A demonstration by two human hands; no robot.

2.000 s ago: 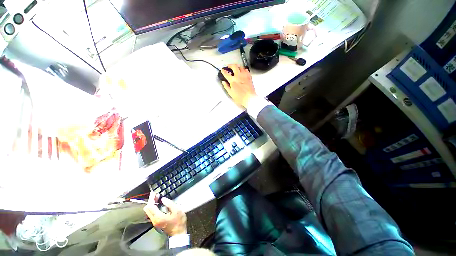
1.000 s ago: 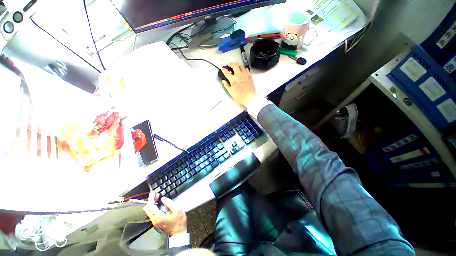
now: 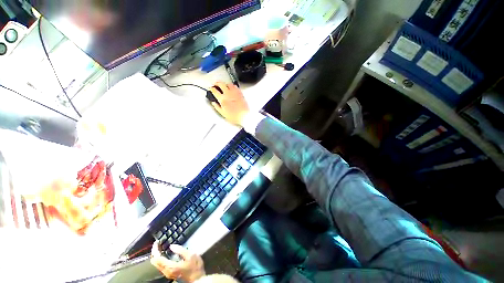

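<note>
My right hand (image 3: 231,103) rests over a small black mouse (image 3: 212,95), mostly hidden under its fingers, near the middle of the desk. My left hand (image 3: 178,264) is at the bottom, at the near left end of the long black keyboard (image 3: 207,190). Its fingers touch or hover at the keyboard's corner; which cannot be told. A short black pad (image 3: 246,201) lies in front of the keyboard. A smartphone (image 3: 145,188) with a red picture lies left of the keyboard, with a thin black cable beside it.
A wide monitor (image 3: 155,27) stands at the far side. A black cup (image 3: 250,67), a pink mug (image 3: 277,36) and a blue object (image 3: 214,59) stand beyond the mouse. Overexposed papers (image 3: 143,116) cover the desk centre. A shelf with blue binders (image 3: 434,61) is at right.
The view has turned and shifted, so the desk things appear further left and mostly lower, and more of the monitor and shelf shows. Both hands keep their places at mouse and keyboard.
</note>
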